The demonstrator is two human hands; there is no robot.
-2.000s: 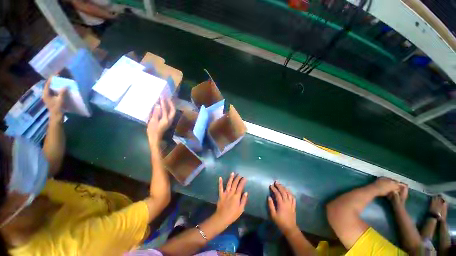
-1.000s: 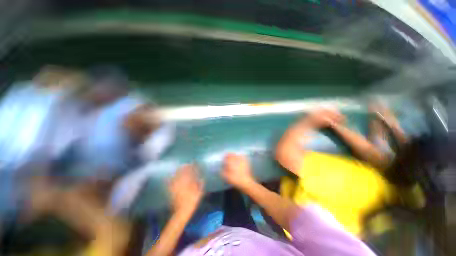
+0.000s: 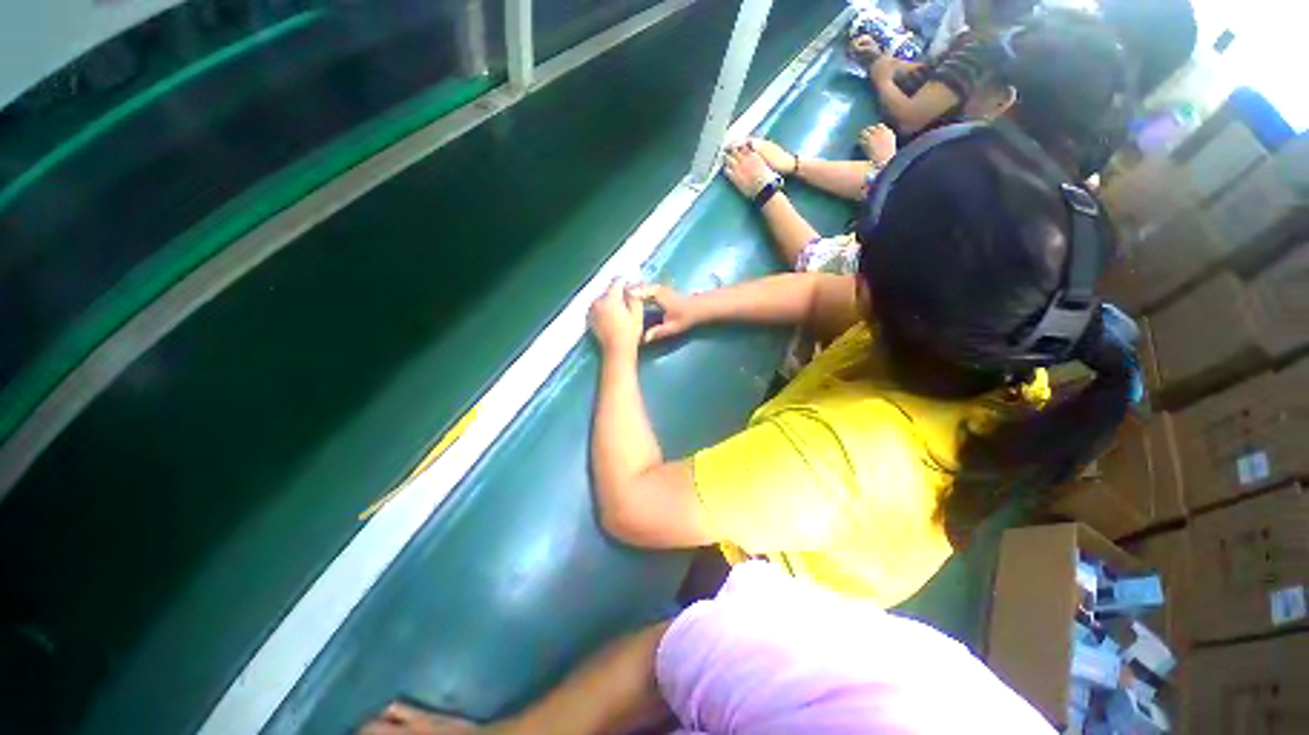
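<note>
My right hand point(image 3: 414, 719) lies low on the dark green bench top point(image 3: 503, 603), cut off by the bottom edge of the picture. Its fingers are not clear. My forearm and pink sleeve reach in from the lower right. My left hand is out of the picture. A long white strip point(image 3: 338, 596) runs between the bench top and the darker green belt point(image 3: 273, 488). A thin yellow strip point(image 3: 431, 462) lies at the white strip's belt-side edge.
A person in a yellow shirt point(image 3: 818, 495) sits beside me, forearms on the bench. More people sit beyond. A metal post point(image 3: 729, 94) stands at the white strip. Brown cartons point(image 3: 1246, 431) are stacked at right; an open carton point(image 3: 1034, 603) holds blue-white pieces.
The view has swung right along the bench. The small blue-white boxes on the bench and my left hand have left the picture. The cartons at right have come in.
</note>
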